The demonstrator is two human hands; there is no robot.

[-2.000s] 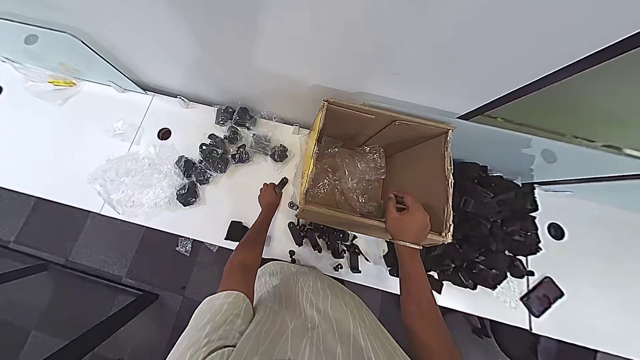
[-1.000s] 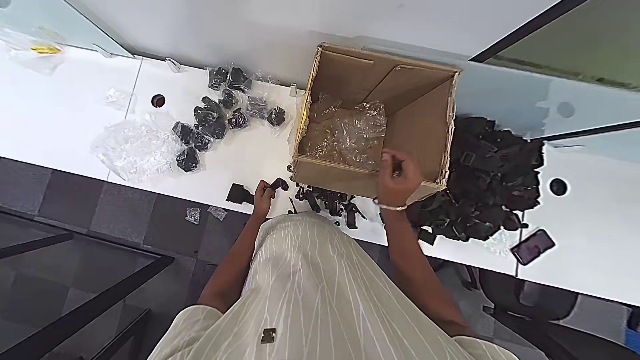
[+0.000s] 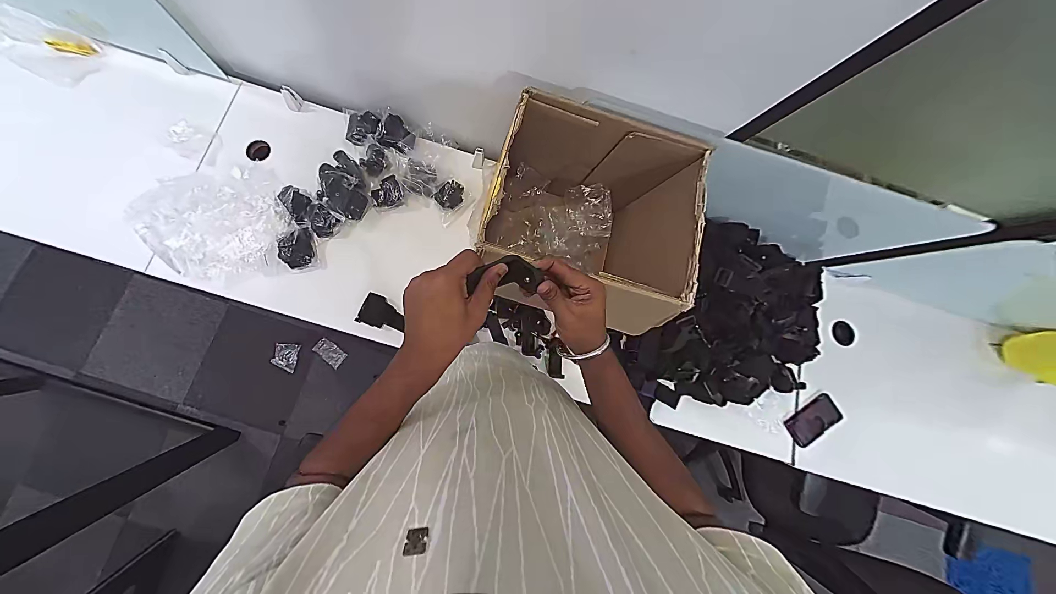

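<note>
My left hand (image 3: 450,301) grips a curved black plastic part (image 3: 513,271) by its left end, in front of the near side of an open cardboard box (image 3: 648,309). At the part's right end are the fingertips of my right hand (image 3: 576,305), which pinch it; whether they hold a second small piece cannot be seen. Crumpled clear plastic bags (image 3: 569,227) lie inside the box. Several black parts (image 3: 524,326) lie on the table just below the hands, partly hidden by them. Another black piece (image 3: 379,311) sits left of my left hand.
Black parts in clear bags (image 3: 342,190) and a heap of clear plastic wrap (image 3: 210,223) lie on the white table (image 3: 396,264) at left. Right of the box is a large pile of black strapped items (image 3: 742,313), with a phone (image 3: 813,419) near the table edge. Small plastic bags (image 3: 286,356) lie on the floor.
My left hand has moved right with the black part, and my right hand has come away from the box's near edge to meet it. Both hands are now together at the part.
</note>
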